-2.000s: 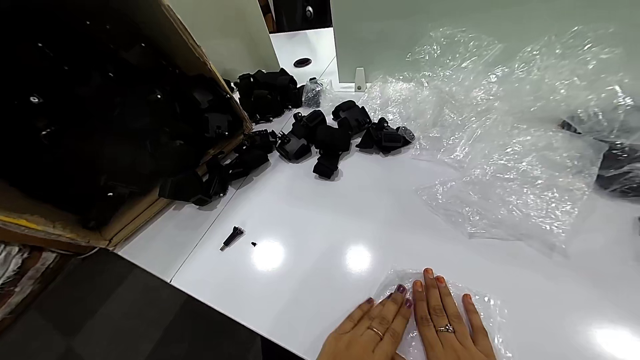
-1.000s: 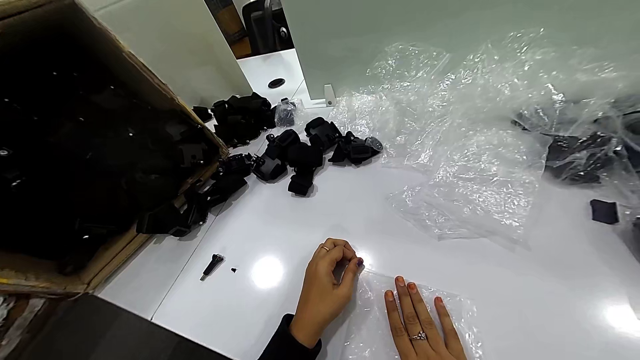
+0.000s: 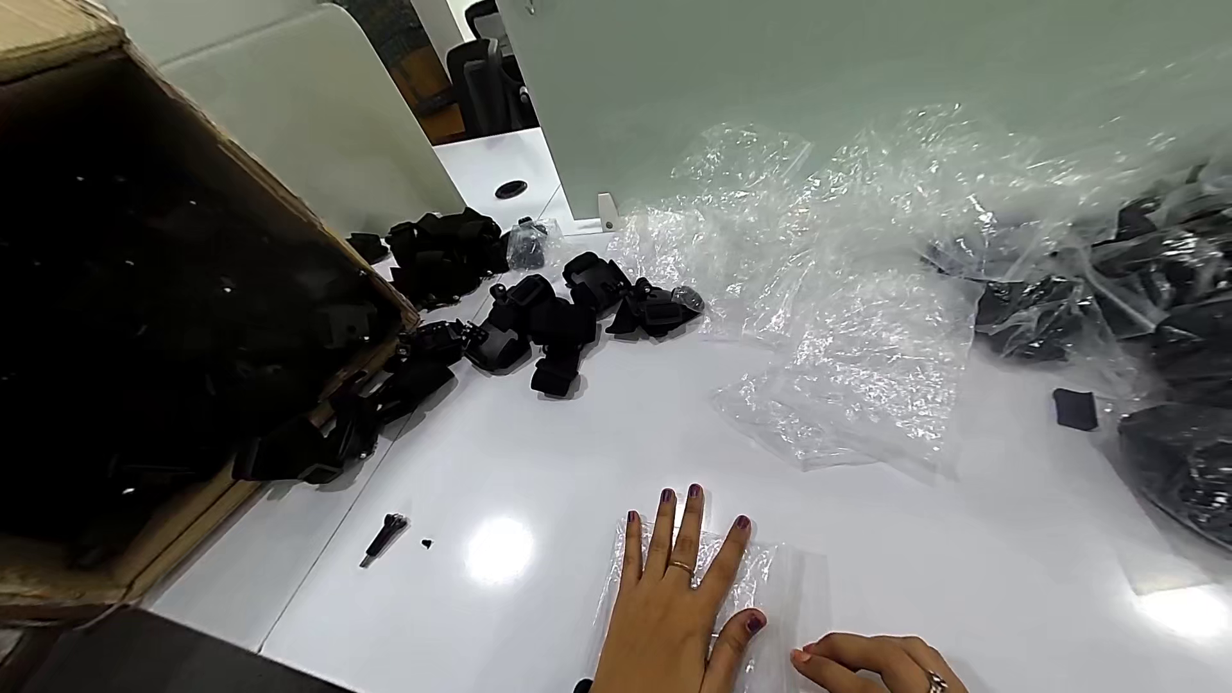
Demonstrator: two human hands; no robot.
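A clear plastic bag point(image 3: 770, 587) lies flat on the white table near its front. My left hand point(image 3: 674, 597) presses on it palm down, fingers spread, a ring on one finger. At the bag's right edge is my right hand point(image 3: 876, 664), its thumb and index finger together at the film; whether they pinch it I cannot tell. Left of the hands lie a black thumb screw point(image 3: 385, 539) and a tiny black piece point(image 3: 426, 544). Black straps with plastic mounts point(image 3: 539, 322) are heaped farther back.
A cardboard box point(image 3: 192, 529) full of black items stands at the left. Crumpled clear plastic bags point(image 3: 847, 356) spread along the pale partition point(image 3: 866, 58). Bagged black items point(image 3: 1193, 356) and a small black square point(image 3: 1075, 409) are at the right.
My left hand, raised with bent fingers a second ago, now lies spread on the bag. My right hand, flat before, has its fingers curled at the bag's right edge. The view has shifted.
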